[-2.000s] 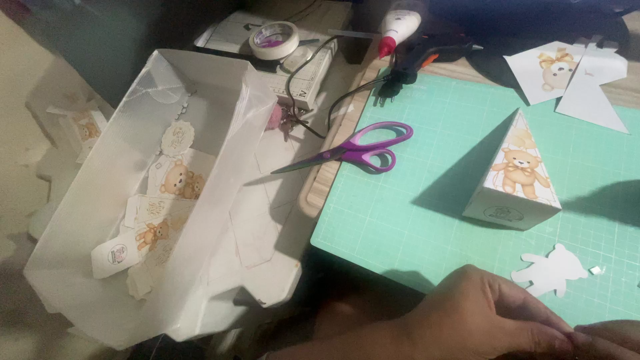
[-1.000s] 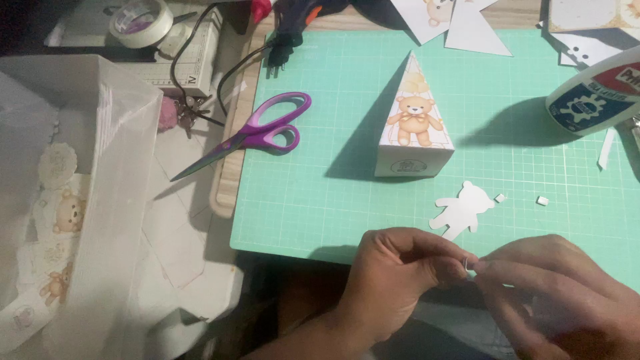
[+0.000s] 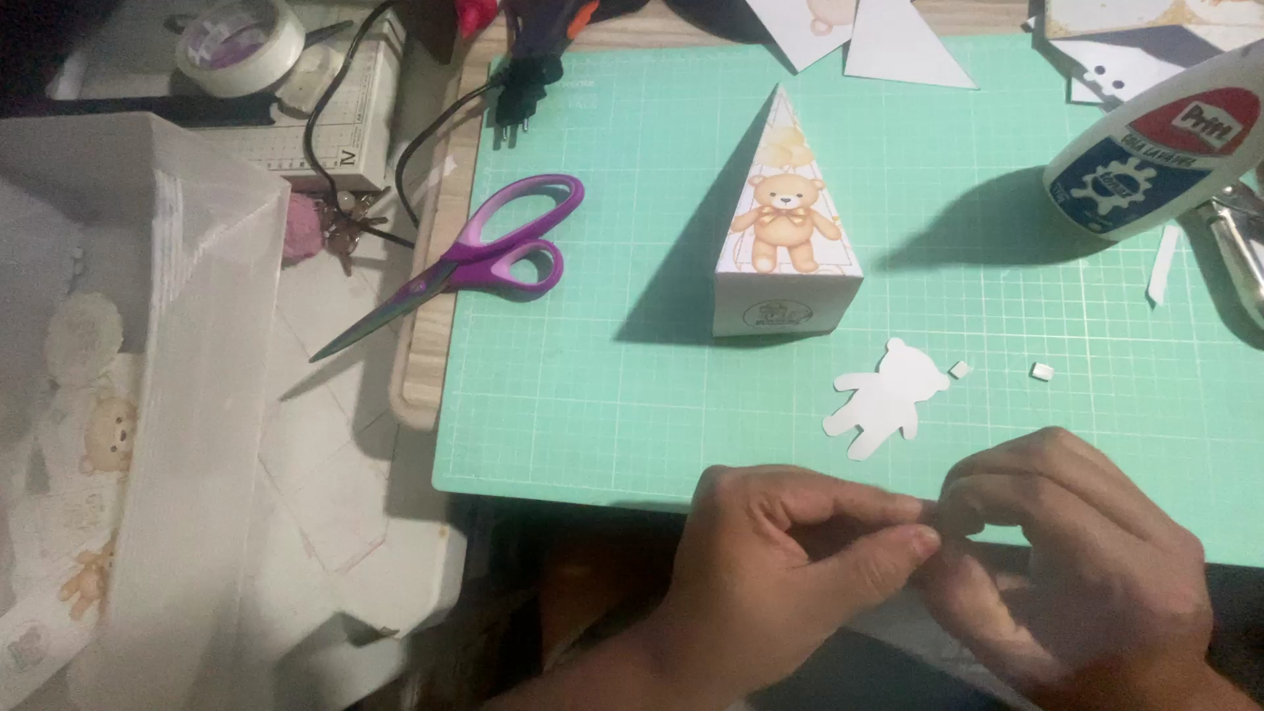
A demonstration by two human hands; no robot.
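Note:
At the near edge of the green cutting mat, my left hand and my right hand meet with fingertips pinched together. Whatever lies between them is hidden by the fingers. Just beyond them a white bear-shaped paper cutout lies flat, with a small white foam square by its head and another small square to the right. A pyramid-shaped paper box with a printed teddy bear stands farther back. Purple-handled scissors rest at the mat's left edge, blades over the side.
A white glue bottle stands at right, near a paper strip and a metal tool. Paper pieces lie at the back. At left are a translucent plastic bin, a roll of tape and a black plug with its cord.
The view has swung right, bringing the glue bottle and both hands into full sight. A small white piece seen between my fingertips one second ago is now hidden.

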